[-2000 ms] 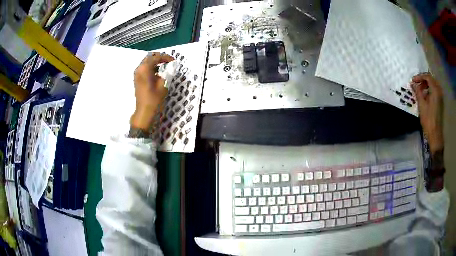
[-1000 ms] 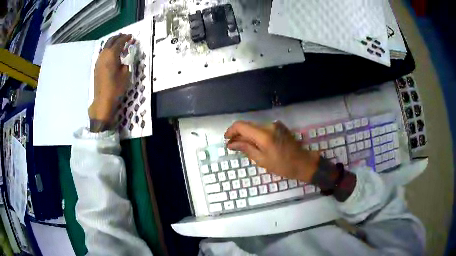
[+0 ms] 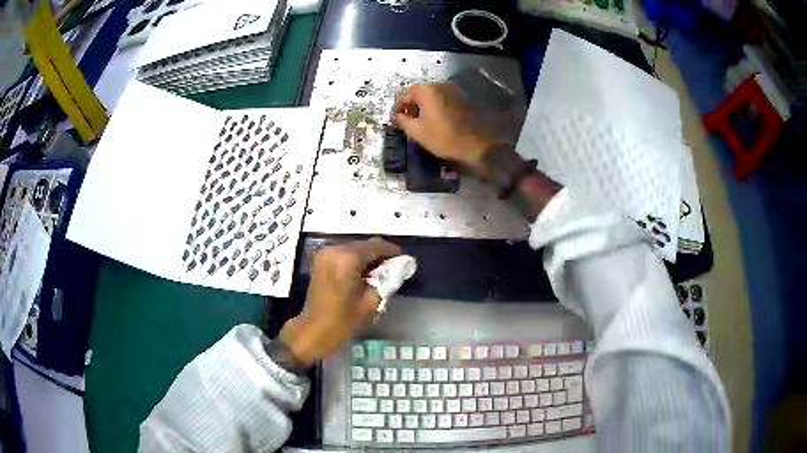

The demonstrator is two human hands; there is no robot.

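Observation:
My left hand [image 3: 341,296] is shut on a crumpled white cloth [image 3: 391,274] above the black bench edge. My right hand [image 3: 440,119] is over the base plate [image 3: 345,199], its fingertips together at the top of the black fixture [image 3: 429,174]. Whether it holds a small part cannot be seen. The fixture is partly hidden under the hand. The left foam tray [image 3: 142,177] has slanted rows of small dark parts [image 3: 243,199] on its right half. The right foam tray [image 3: 602,142] is dimpled, with a few dark parts [image 3: 657,232] at its lower corner.
The keyboard [image 3: 469,389] is nearest me. Stacked foam trays [image 3: 221,44] stand behind the left tray on the green mat [image 3: 146,318]. A white ring [image 3: 479,29] lies behind the plate. Blue trays are at far left, a yellow post [image 3: 66,75] at upper left, a red object [image 3: 748,124] at right.
My right hand has moved from the keyboard up to the fixture. My left hand, with the cloth, has moved from the left tray to the bench edge. The view has shifted.

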